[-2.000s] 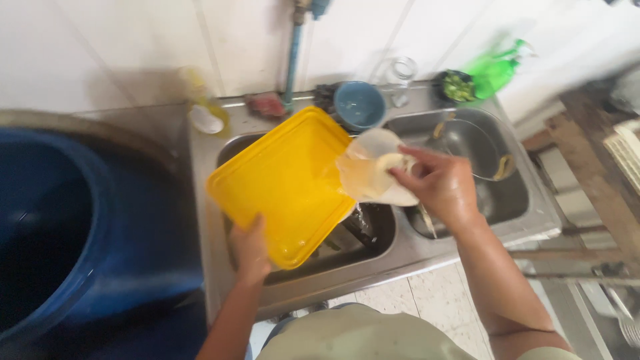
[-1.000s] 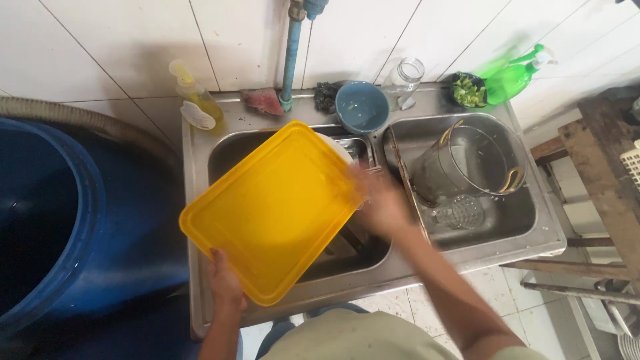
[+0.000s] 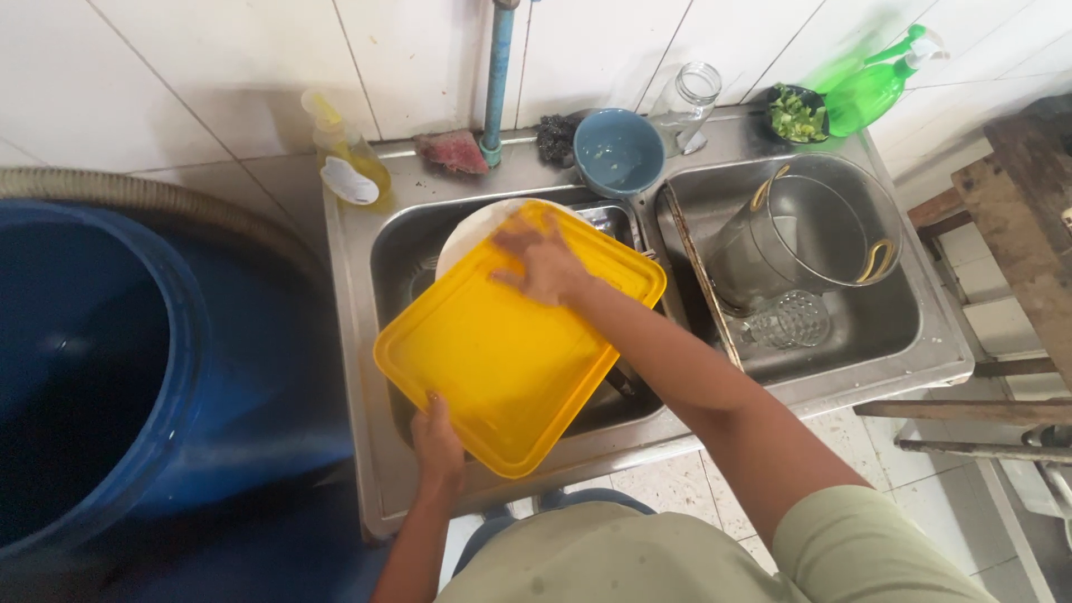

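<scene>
A yellow plastic tray or lid (image 3: 502,360) lies tilted over the left basin of a steel double sink (image 3: 356,335). My left hand (image 3: 437,444) grips its lower left edge, thumb on top and fingers hidden beneath. Spread and slightly blurred, my right hand (image 3: 543,264) rests on the upper part of the tray's surface and holds nothing that shows. A whitish round dish (image 3: 473,228) shows partly from under the tray, among other metal ware in the basin.
In the right basin are a clear bucket (image 3: 754,243) and a patterned glass (image 3: 796,320). Along the back ledge stand a soap bottle (image 3: 356,172), a red sponge (image 3: 452,152), a blue bowl (image 3: 620,152), a glass jar (image 3: 682,105) and a green spray bottle (image 3: 867,96). A blue barrel (image 3: 188,335) stands left.
Two seconds ago my right hand held a whitish translucent container over the tray; that hand now lies bare on the tray's upper part. My left hand keeps its hold on the edge.
</scene>
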